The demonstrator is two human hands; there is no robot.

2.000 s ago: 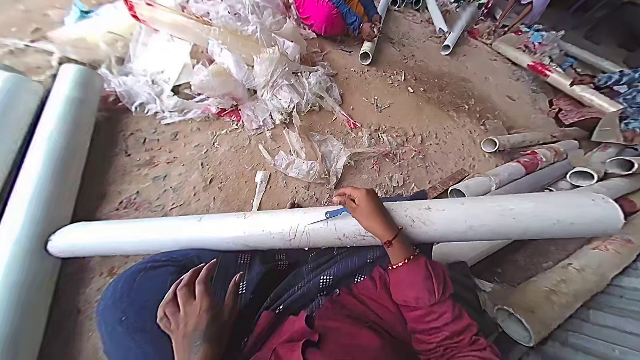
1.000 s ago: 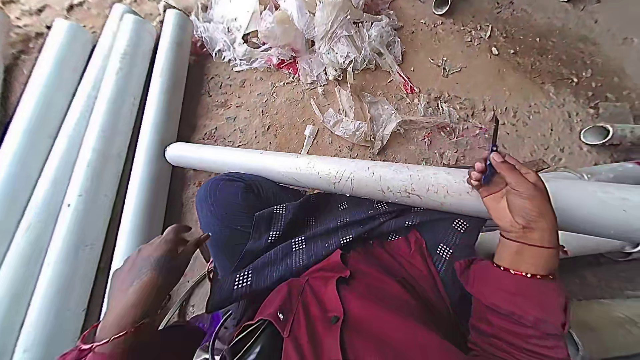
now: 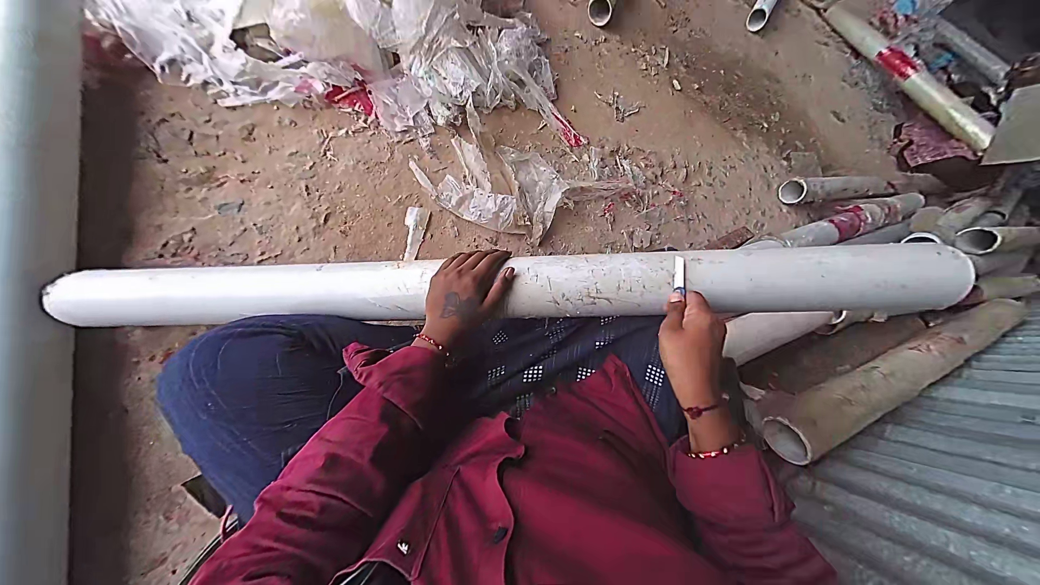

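A long white plastic pipe (image 3: 366, 290) lies across my lap, running from the far left to the right. My left hand (image 3: 467, 292) rests on top of it near the middle, its fingers over the far side. To the right, my right hand (image 3: 691, 333) is closed around the handle of a small knife (image 3: 679, 276), whose flat pale blade lies against the pipe. Between the hands, the pipe's surface bears scratches and brown marks.
Crumpled plastic film (image 3: 455, 65) lies on the dirt floor beyond the pipe. Another white pipe (image 3: 36, 366) stretches along the left edge. Dirty pipes (image 3: 894, 378) lie at the right, beside a corrugated metal sheet (image 3: 934, 479).
My left hand, off the pipe in both earlier frames, now lies on it. My right hand, raised with the knife one second ago, is now down at the pipe.
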